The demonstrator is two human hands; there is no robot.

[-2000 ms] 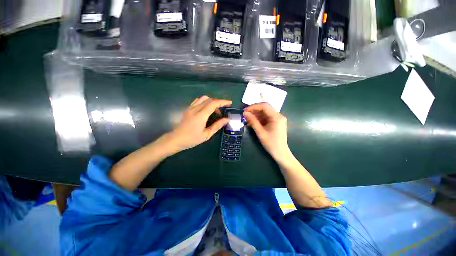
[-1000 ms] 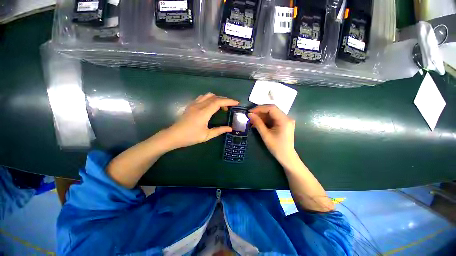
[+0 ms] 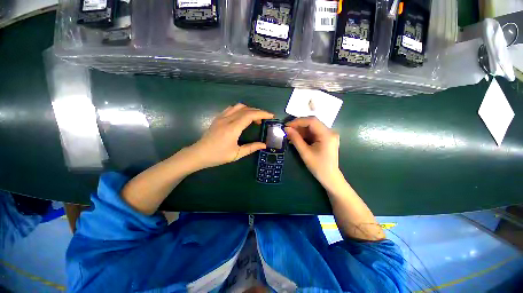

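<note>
A dark blue-black keypad phone [image 3: 271, 158] lies face up on the dark green bench, its small screen shining above the number keys. My left hand [image 3: 232, 136] holds the phone's upper left side between thumb and fingers. My right hand [image 3: 314, 143] has its thumb and index finger pinched at the screen's upper right edge. A small bluish glint shows at these fingertips; whether it is a film cannot be told. A white card with a small brownish mark [image 3: 312, 105] lies just beyond my right hand.
A clear plastic tray [image 3: 241, 67] with several black phones in its pockets spans the far edge. Glossy film strips [image 3: 76, 117] lie at the left. A plain white card [image 3: 496, 112] lies far right, below a crumpled white piece [image 3: 498, 50]. Blue floor shows below the bench edge.
The view has shifted, so tray, cards and phone appear further right than in the oldest frame. Both hands stay at the phone's screen, with the thumbs moved slightly.
</note>
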